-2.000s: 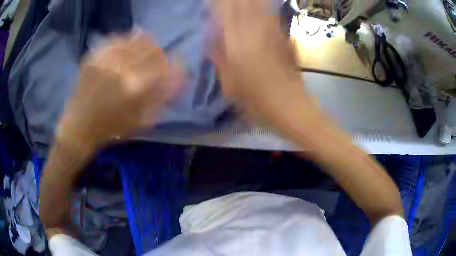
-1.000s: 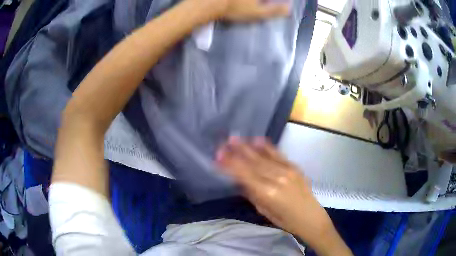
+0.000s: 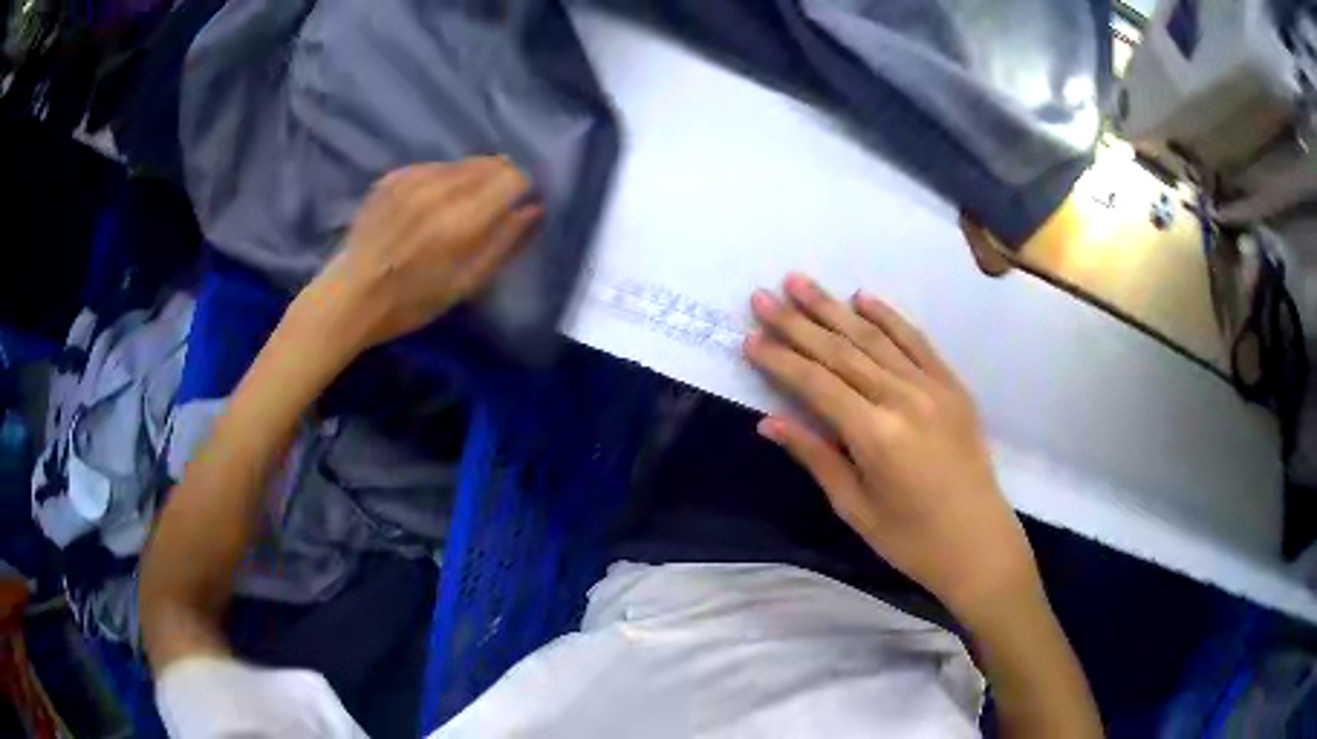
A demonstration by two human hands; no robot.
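The grey and navy garment (image 3: 419,87) hangs over the table's near left edge, and more of the same grey cloth (image 3: 939,87) lies across the back toward the sewing machine. My left hand (image 3: 441,246) is at the lower part of the left cloth, fingers curled in and pinching its edge. My right hand (image 3: 881,412) rests at the front edge of the white table (image 3: 766,173), fingers spread and holding nothing. The tan bed cover (image 3: 1134,260) shows under the lamp at the right.
The white sewing machine head (image 3: 1213,72) stands at the upper right. Black scissors (image 3: 1268,325) lie right of the bed cover. A blue mesh crate (image 3: 498,534) and heaped grey cut pieces (image 3: 109,448) are below the table at left.
The garment has moved left and back, uncovering the white table. My left hand has come down to the left cloth; my right hand has let go of the cloth.
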